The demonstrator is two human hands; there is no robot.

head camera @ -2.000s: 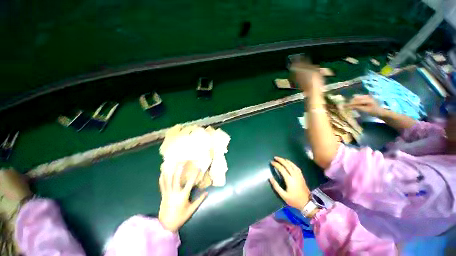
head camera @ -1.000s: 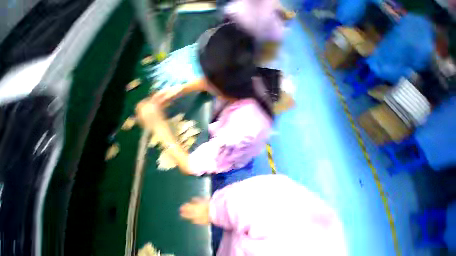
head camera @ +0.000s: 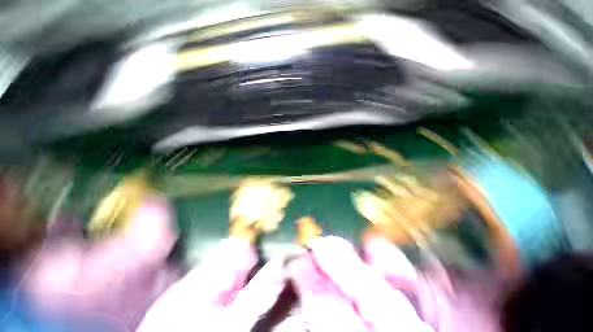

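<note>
The frame is strongly blurred. A loose pile of pale tan sheets, possibly backing paper [head camera: 261, 202], lies on the dark green bench [head camera: 325, 206] in front of me. My left hand [head camera: 243, 229] is small and blurred at the near edge of this pile. The blur hides its fingers and whether it grips a sheet. My right hand [head camera: 309, 229] is over the bench to the right of the pile, apart from it. Its fingers and anything in them cannot be made out.
Blurred tan pieces [head camera: 389, 154] lie on the green conveyor behind the bench strip [head camera: 331, 176]. A second tan pile [head camera: 406, 204] and a light-blue heap [head camera: 507, 194] are at right. Pink-sleeved neighbours sit on both sides. A dark structure with white edges [head camera: 279, 123] stands beyond.
The view swung right to the neighbours and aisle, then back to the front and higher. Compared with the oldest frame, my right hand is closer to the pile.
</note>
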